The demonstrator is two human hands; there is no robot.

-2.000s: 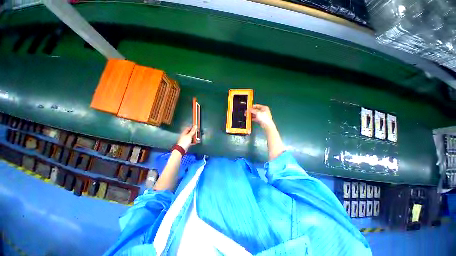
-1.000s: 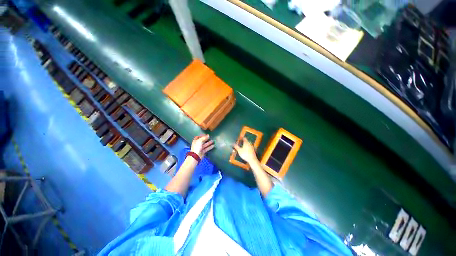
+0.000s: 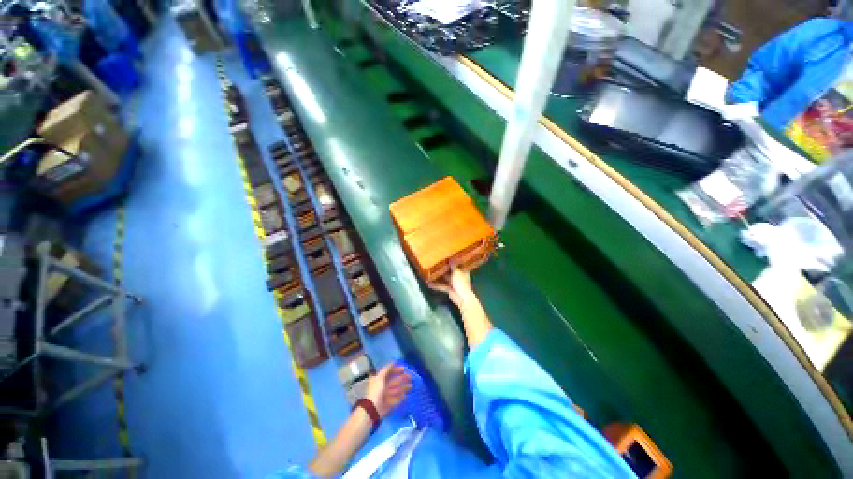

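Observation:
A block of stacked orange fixtures (image 3: 440,223) stands on the green bench near the middle of the view. My right hand (image 3: 455,285) is at its near end, with the fingers against the lower edge; whether they grip a fixture is not clear. My left hand (image 3: 389,387) is open and empty above the blue basket (image 3: 421,402) at the bench edge. An orange frame with a dark centre (image 3: 643,453) lies at the bottom right, partly cut off by the picture edge and my sleeve.
Rows of metal blocks with orange between them (image 3: 318,271) stand left of the bench. A pale post (image 3: 528,117) rises behind the stack. Black items and plastic bags (image 3: 664,122) lie on the far bench beside a person's blue sleeve (image 3: 795,65). Cardboard boxes (image 3: 84,136) are far left.
The view has swung left. My right hand has left the thin orange frame and moved to the fixture stack. My left hand is now lower, over the basket, still empty.

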